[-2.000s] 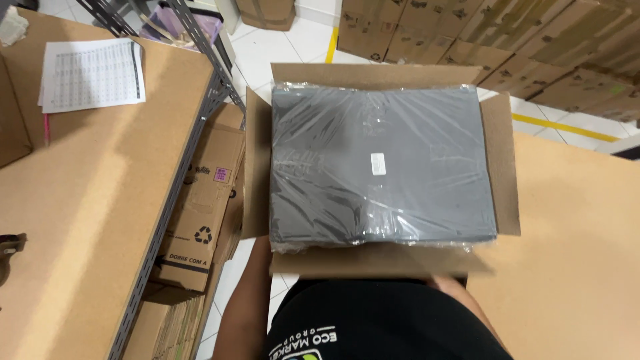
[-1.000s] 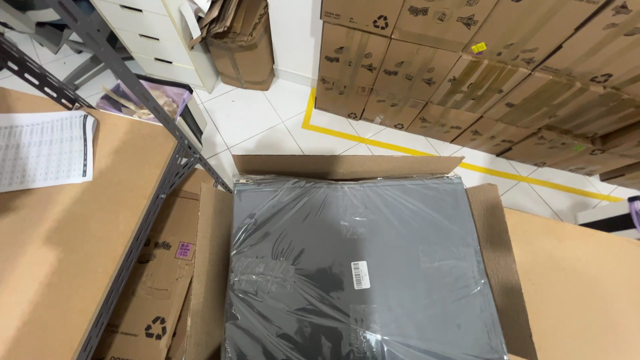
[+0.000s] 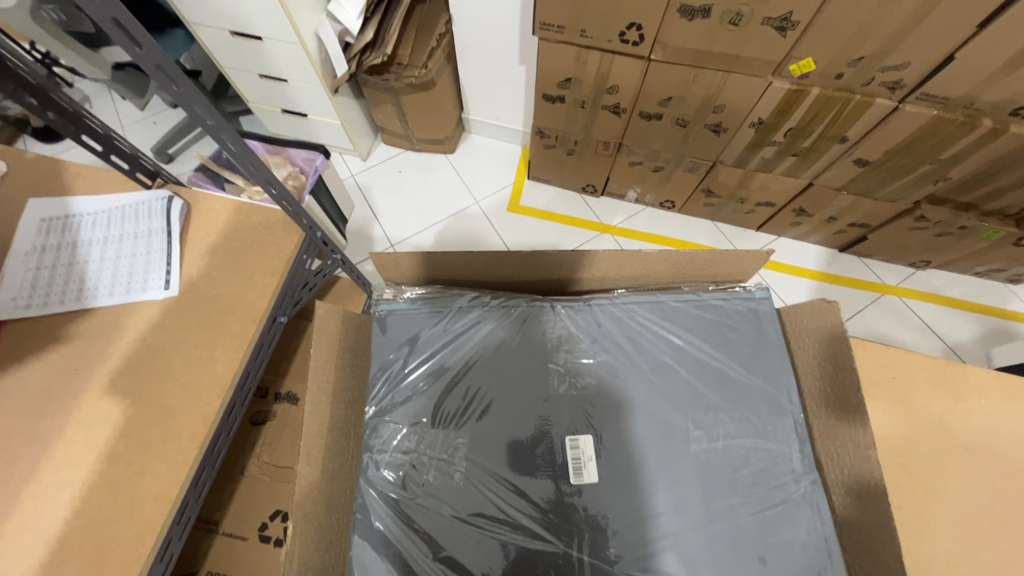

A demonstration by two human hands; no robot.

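Note:
Neither my left hand nor my right hand shows in the head view. Below the middle stands an open cardboard box [image 3: 828, 384] with its flaps folded outward on the far, left and right sides. Gray flat goods wrapped in clear plastic film [image 3: 680, 384] fill its top. A small white barcode label [image 3: 582, 460] sticks to the film near the middle. The box's near side lies beyond the bottom edge of the view.
To the left is a wooden shelf top [image 3: 96, 384] on a slotted metal frame, with a printed sheet [image 3: 96, 248] on it. Stacked cartons [image 3: 720, 120] stand beyond yellow floor tape [image 3: 640, 232]. A lined waste bin [image 3: 264, 172] and a carton of folded cardboard [image 3: 408, 104] are behind. A wooden surface [image 3: 952, 448] lies right.
Both arms, seen beside the dark shirt at the near side of the box two seconds ago, have gone out of view. The view has shifted, with the box now lower and larger in it.

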